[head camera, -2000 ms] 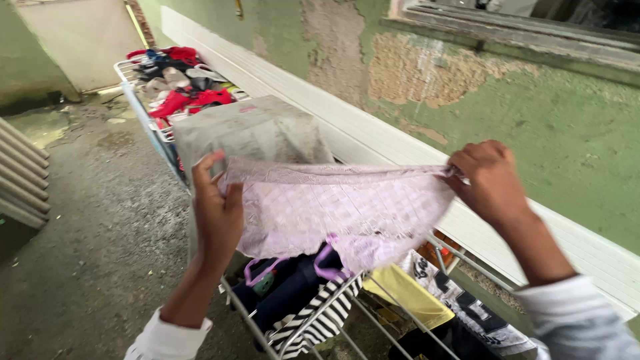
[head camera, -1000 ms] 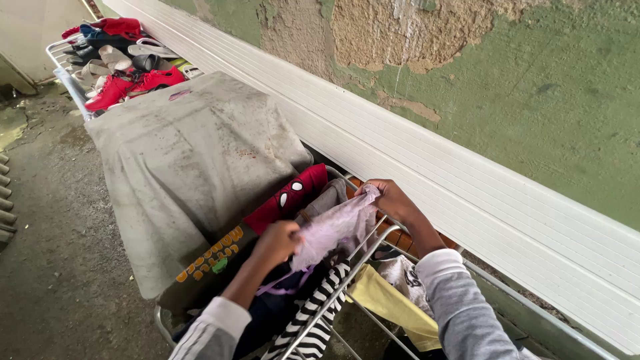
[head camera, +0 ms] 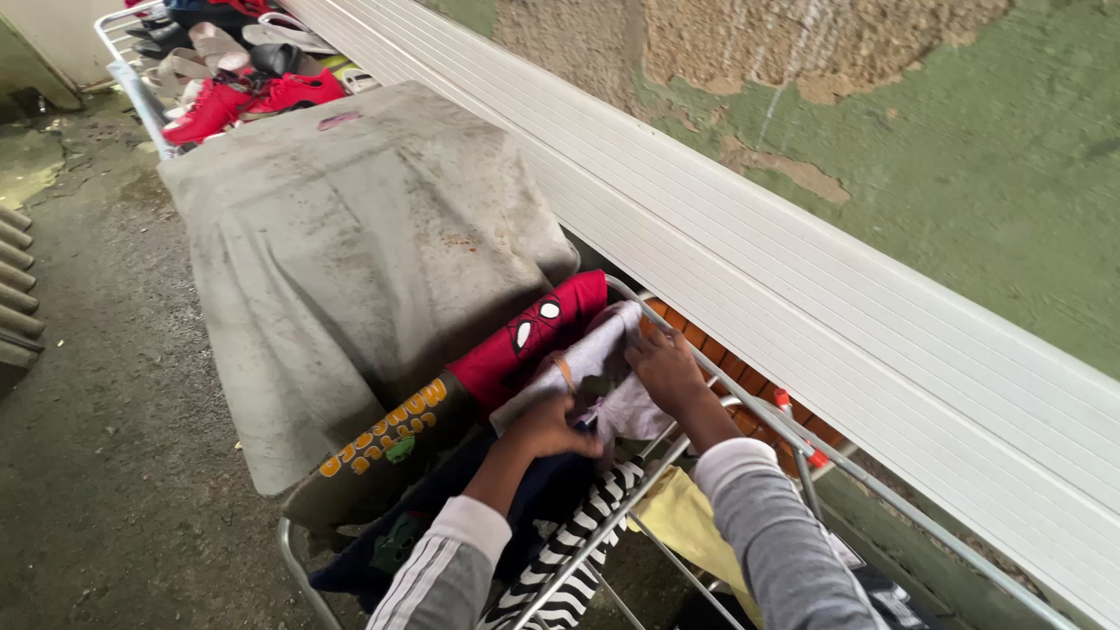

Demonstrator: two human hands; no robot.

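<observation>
A light purple garment (head camera: 634,407) hangs on a metal clothes drying rack (head camera: 604,525), close to the wall side. My right hand (head camera: 667,367) rests on its upper right part at the rack's side rail. My left hand (head camera: 547,429) is at its lower left, thumb and fingers apart; whether it pinches cloth cannot be told. Beside the purple garment hang a red garment with white eye shapes (head camera: 534,332), a dark garment with yellow lettering (head camera: 385,437), a navy garment (head camera: 542,494) and a black-and-white striped garment (head camera: 573,547). A yellow cloth (head camera: 687,516) hangs below my right forearm.
A grey, stained cover (head camera: 350,219) drapes over something behind the rack. Beyond it, red shoes (head camera: 254,96) and other footwear lie on a second rack (head camera: 140,96). Long white ribbed panels (head camera: 700,210) run along the peeling green wall (head camera: 980,175). Corrugated sheets (head camera: 17,289) stand at the left.
The purple garment was stretched between both hands above the rack; now it lies low among the hanging clothes. Both hands have moved down to the rack. The view has tilted downward.
</observation>
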